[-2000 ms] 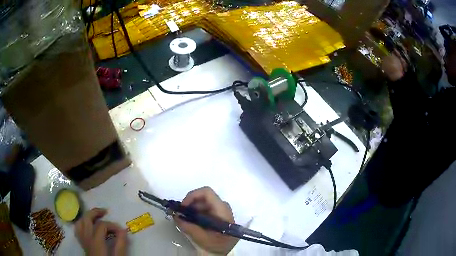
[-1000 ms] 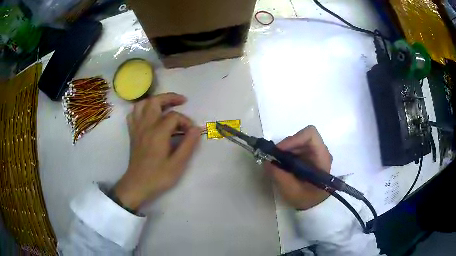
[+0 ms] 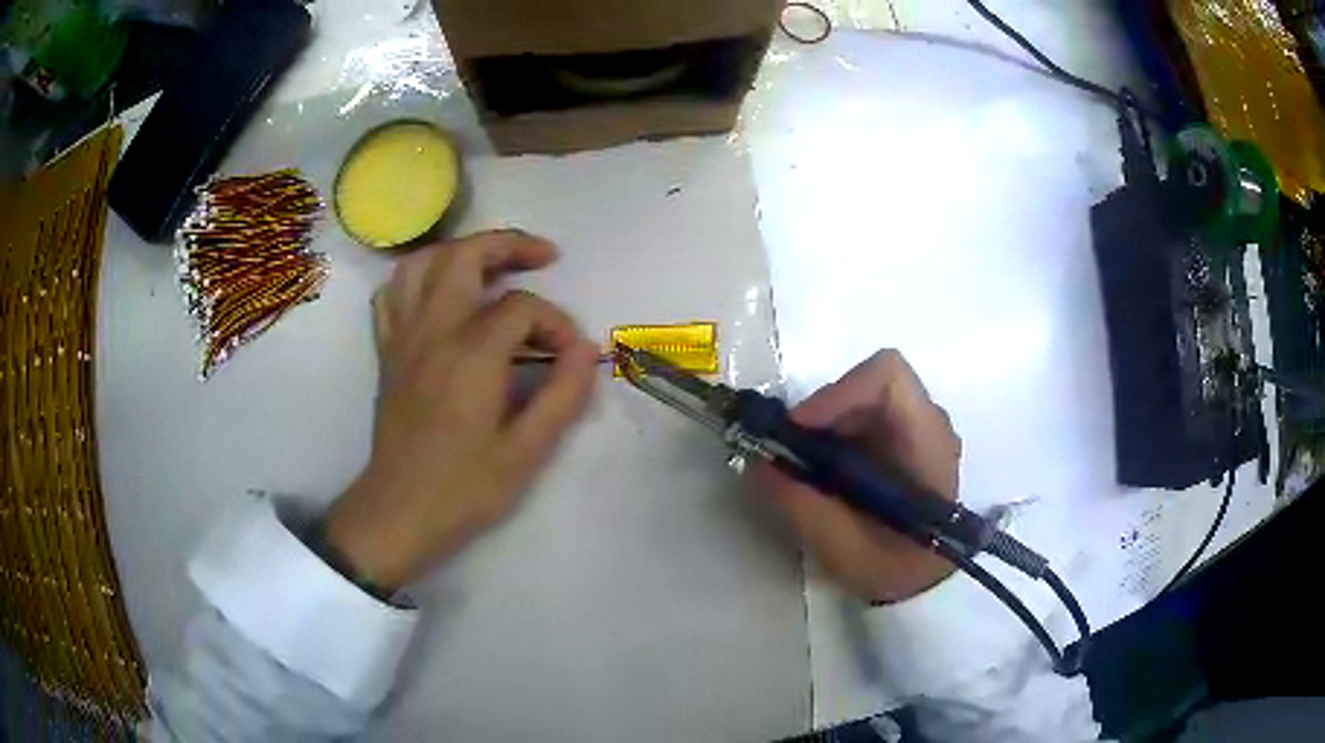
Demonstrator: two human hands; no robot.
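A small gold board piece (image 3: 680, 349) lies flat on the pale board. My left hand (image 3: 465, 378) pinches a thin lead wire (image 3: 560, 357) between thumb and finger, its end at the piece's left edge. My right hand (image 3: 872, 486) holds the dark soldering iron (image 3: 814, 447) like a pen. The iron's tip and the thin guide tube beside it meet the piece's left end, at the wire end. Whether solder has melted there is too small to tell.
A round tin of yellow flux (image 3: 397, 185) and a pile of lead wires (image 3: 254, 261) lie beyond my left hand. Wired gold panels (image 3: 51, 436) are at far left, a cardboard box (image 3: 618, 124) ahead, the black feeder unit (image 3: 1163, 334) at right on white paper (image 3: 930, 218).
Since one second ago, the iron tip has moved left along the piece to its left end, at the wire. Two seconds ago the iron was away from the piece.
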